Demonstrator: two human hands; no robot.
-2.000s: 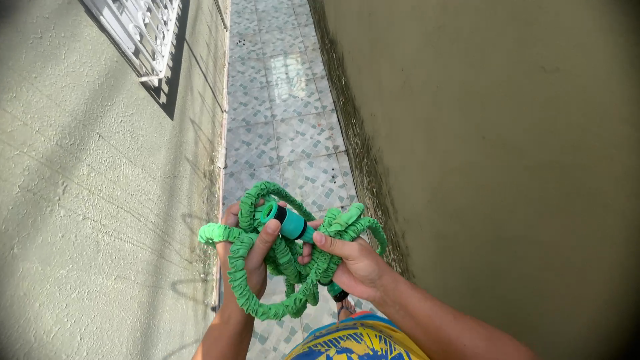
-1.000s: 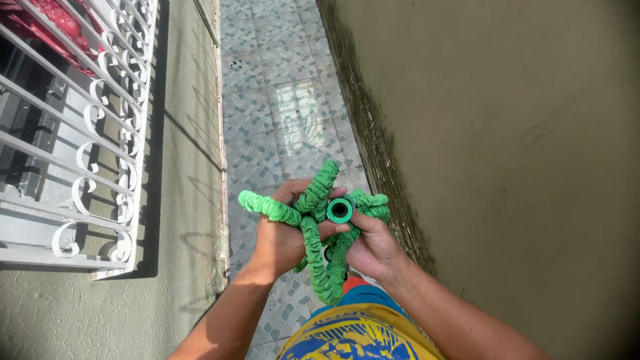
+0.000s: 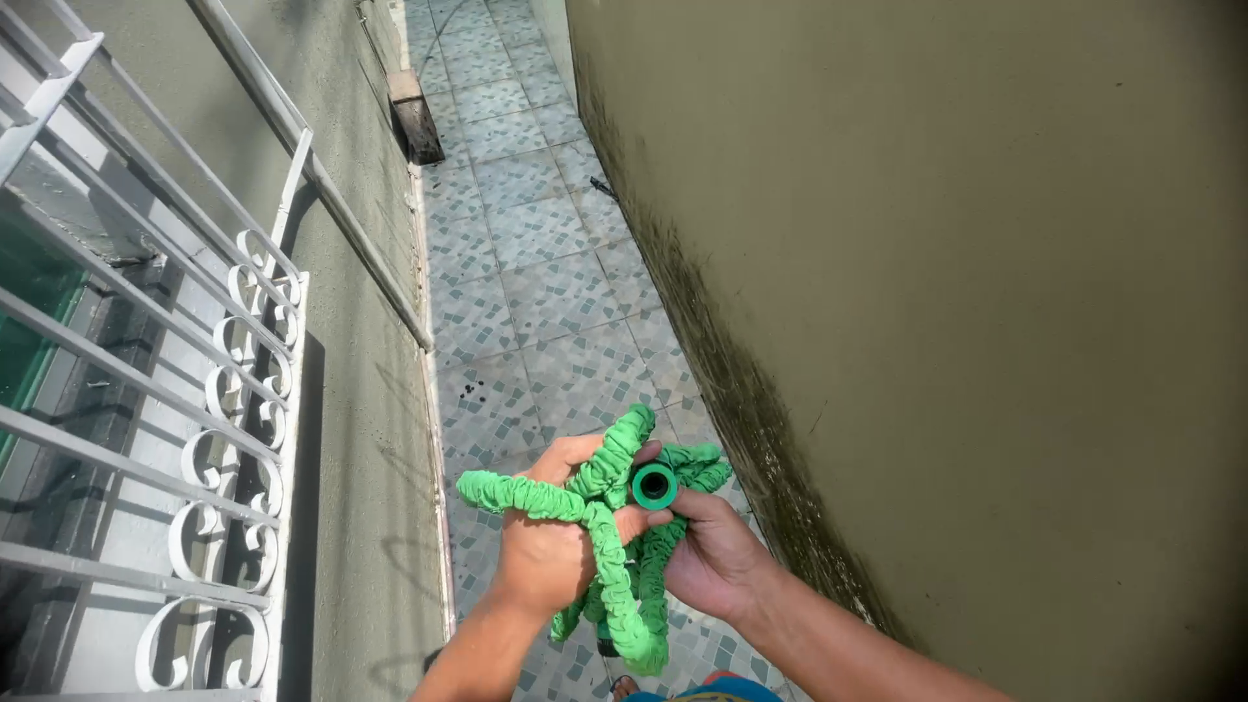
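Note:
A bunched green fabric-covered expandable garden hose (image 3: 612, 556) hangs in loops between my hands, low in the view. My left hand (image 3: 551, 546) is closed around several of its loops, some of which pass over the fingers. On the right side of the bundle, my right hand (image 3: 717, 556) grips the hose, thumb against the green hose connector (image 3: 654, 486). The connector's round open end faces up toward me. A dark fitting (image 3: 606, 641) shows partly under the loops. The fingers beneath the bundle are hidden.
A narrow tiled walkway (image 3: 565, 302) runs ahead between a plaster wall (image 3: 926, 292) at right and another wall (image 3: 361, 468) at left. A white metal window grille (image 3: 283, 419) juts out at left. Farther up, a block (image 3: 414, 117) stands against the left wall; a pipe (image 3: 331, 195) slants along it.
The connector lay sideways between my hands two seconds ago; now its open end faces up. The hose stays in both hands. The view has shifted along the walkway, showing more of the grille.

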